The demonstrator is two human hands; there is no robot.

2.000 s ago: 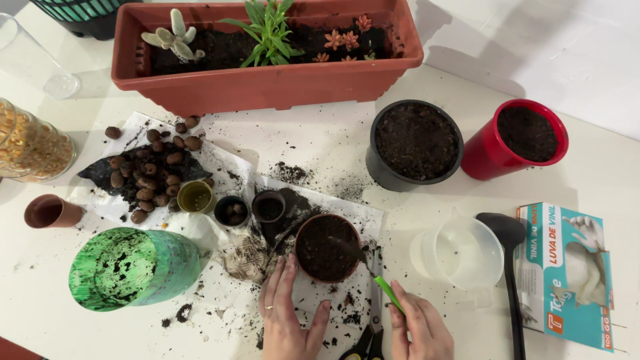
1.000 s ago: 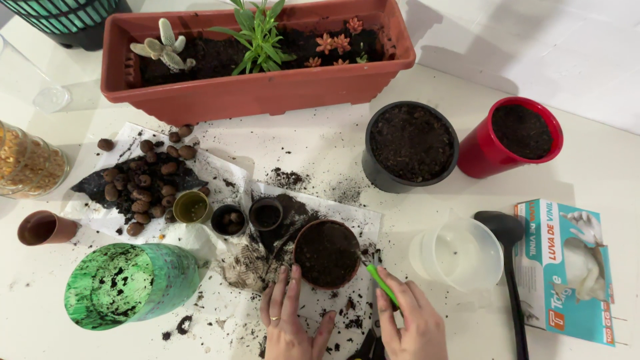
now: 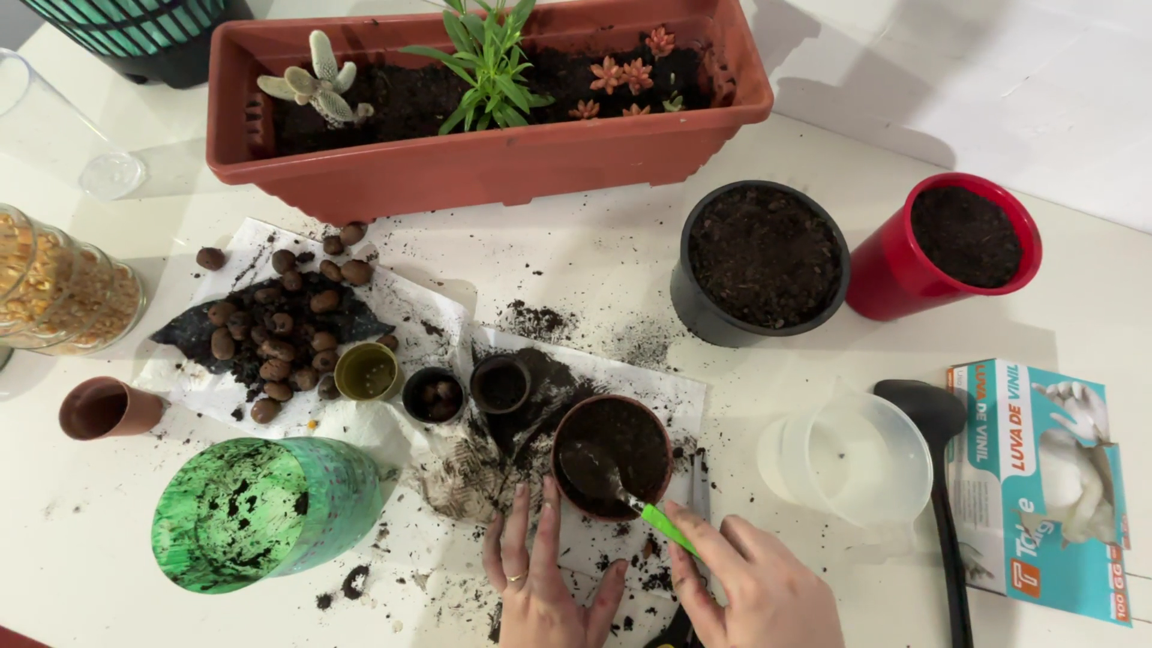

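My right hand (image 3: pixel 751 576) grips the green handle of a small metal spoon (image 3: pixel 668 526). The spoon's bowl rests in the dark soil of a small brown pot (image 3: pixel 668 432). My left hand (image 3: pixel 549 576) lies with fingers spread at the pot's lower left, fingertips near its rim, and holds nothing. Just left of the pot are a small black pot of soil (image 3: pixel 500 384), another black pot with clay pebbles (image 3: pixel 434 394) and an olive-coloured pot (image 3: pixel 368 372). Scissors (image 3: pixel 675 630) are partly hidden beneath my right hand.
A terracotta-coloured planter (image 3: pixel 486 171) with succulents spans the back. Soil-filled black (image 3: pixel 706 315) and red (image 3: pixel 877 279) pots stand right, near a clear jug (image 3: pixel 855 459), black ladle (image 3: pixel 949 522) and glove box (image 3: pixel 1071 576). Left are a green container (image 3: pixel 337 508), clay pebbles (image 3: pixel 274 346) and a glass jar (image 3: pixel 67 288).
The spoon's bowl has moved to lie over the soil inside the brown pot, with my right hand still on its handle. My left hand stays beside the pot.
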